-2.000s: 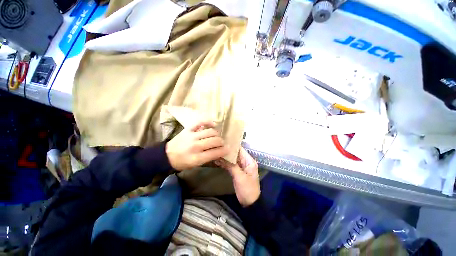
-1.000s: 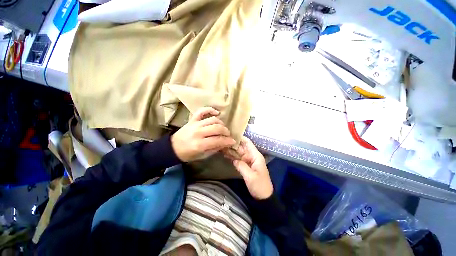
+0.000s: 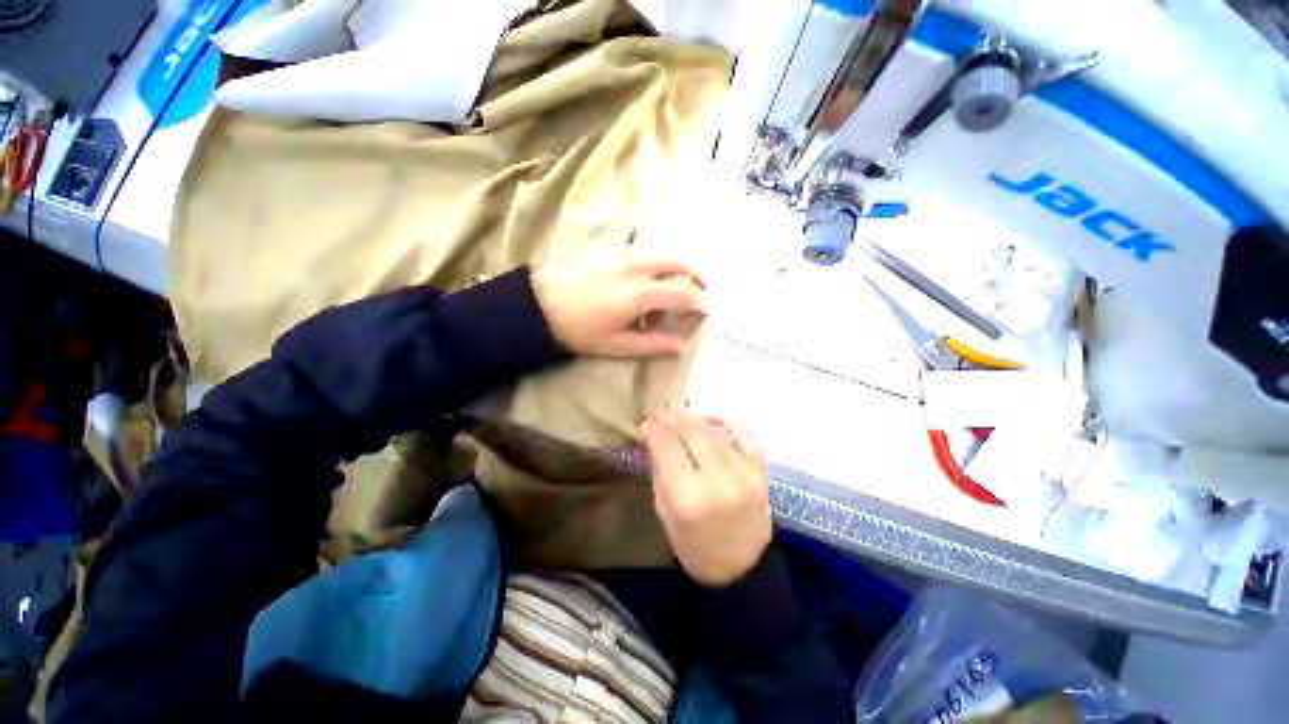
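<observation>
A large khaki garment panel is spread left of the needle area and hangs over the table edge toward my lap. My left hand lies on the cloth near its right edge, fingers bent and holding the cloth edge. My right hand is nearer my body at the table edge, thumb and fingers pinched on the khaki cloth's edge. The sewing machine's presser foot and needle area stands beyond my hands, with no cloth seen under it. A white stiff facing lies on the panel's far part.
The white machine head stands at the right. Pliers with red and yellow handles, a slim dark metal tool and crumpled clear plastic lie right of the needle. A marked plastic bag is below the table. Red-yellow scissors lie far left.
My left hand has moved away from my body, up along the cloth edge, apart from my right hand. The folded corner between my hands no longer shows. The camera view has shifted.
</observation>
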